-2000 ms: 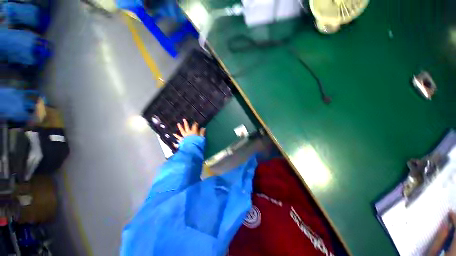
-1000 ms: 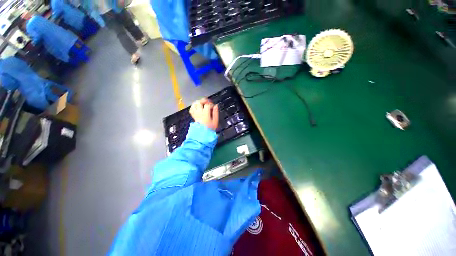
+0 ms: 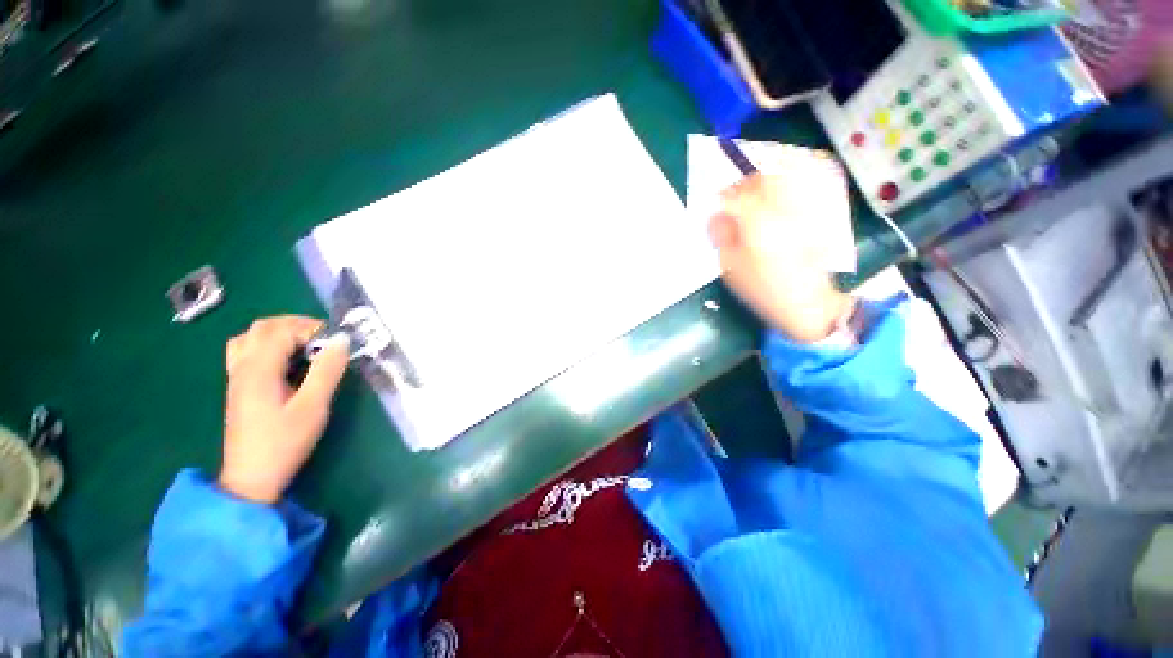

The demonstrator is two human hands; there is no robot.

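Observation:
A clipboard with white sheets [image 3: 515, 257] lies on the green bench in front of me, its silver clip [image 3: 365, 332] at the left end. My left hand [image 3: 277, 405] is at the clip, thumb and fingers closed around a small dark object, apparently a watch unit, mostly hidden by the fingers. My right hand [image 3: 778, 264] is blurred, over the loose paper [image 3: 823, 206] right of the clipboard. A dark pen [image 3: 737, 156] sticks out past its fingertips; its grip is partly hidden. A silver watch showing its back [image 3: 196, 294] lies left of the clipboard.
A phone [image 3: 823, 45] and blue bin [image 3: 701, 64] are at the back right, beside a button control box [image 3: 907, 129] with a green basket [image 3: 991, 13] behind. Part of a cream fan [image 3: 18, 482] shows at the left edge. More white paper [image 3: 952, 386] is right of my sleeve.
The view has swung right from the aisle and black tray to the clipboard. My left hand has left the tray and is now at the clip. My right hand has come into view.

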